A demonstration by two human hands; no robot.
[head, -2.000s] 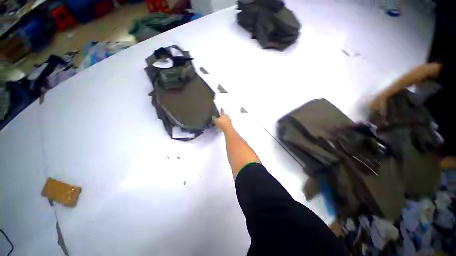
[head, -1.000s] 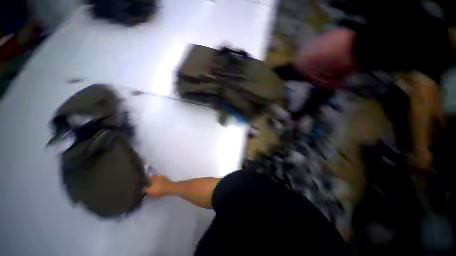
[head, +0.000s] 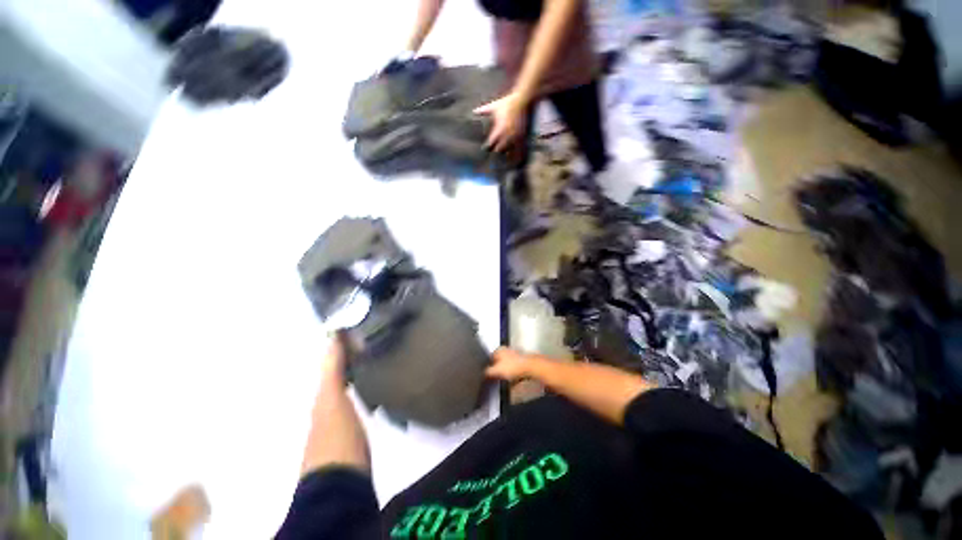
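Note:
The tied bundle [head: 427, 359] of grey-brown cut panels lies on the white table [head: 190, 316] near its right edge, with a dark band and a white round piece [head: 349, 311] around its middle. My right hand [head: 512, 366] grips the bundle's near right edge. My left hand [head: 339, 343] is at its left side, blurred, with the fingers hidden at the bundle's edge.
Another person's hand [head: 507, 120] is on a second panel bundle [head: 422, 121] farther up the table. A dark bundle [head: 227, 65] lies at the far left. An orange-brown block [head: 181, 514] is at the lower left. Scraps [head: 675, 285] cover the floor at right.
The view has turned right towards the floor. The bundle is now close to my body by the table's right edge. My left hand has come into view at its left side. The other person's hands are on the second bundle.

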